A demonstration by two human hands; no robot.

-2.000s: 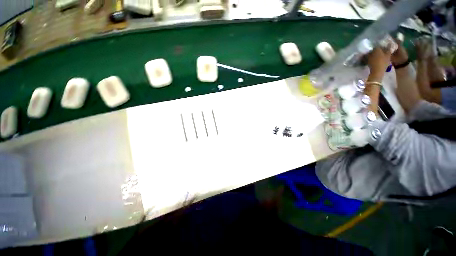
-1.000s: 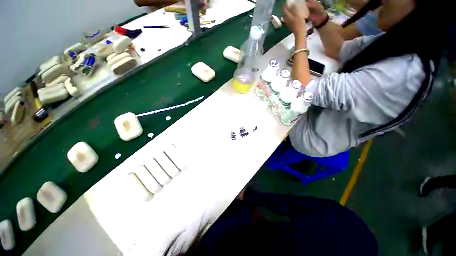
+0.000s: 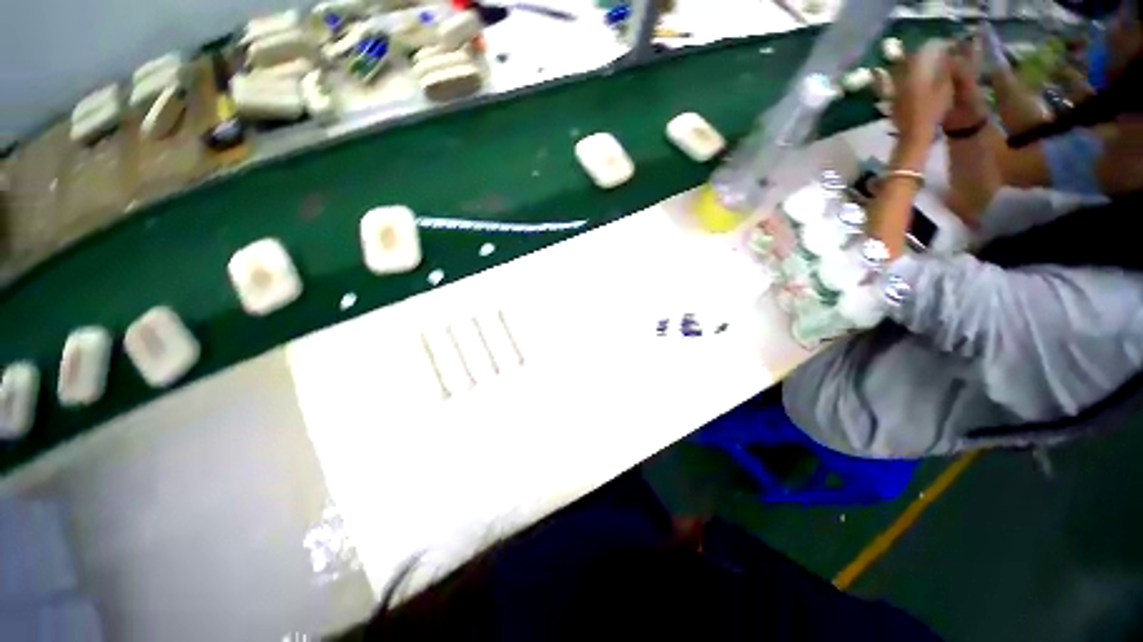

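Cream-white rounded cases lie flat and spaced apart on the green conveyor belt; one case touches a thin white strip. Several have a faint tan mark. On the white work sheet, several narrow bars, likely cases on edge, stand in a close row. Small dark pieces lie right of them. No hand of mine is clearly visible. A small blurred brownish patch shows against my dark clothing at the bottom; I cannot tell what it is.
Clear bottles with white caps and a tilted clear bottle with a yellow bottom are at the right. A person in a grey sleeve sits beyond on a blue stool. Spare cases are piled behind the belt.
The view has swung toward the neighbour and partly back. The flat cases, strip and white flecks have moved left along the belt relative to the sheet. The row of bars stays on the sheet.
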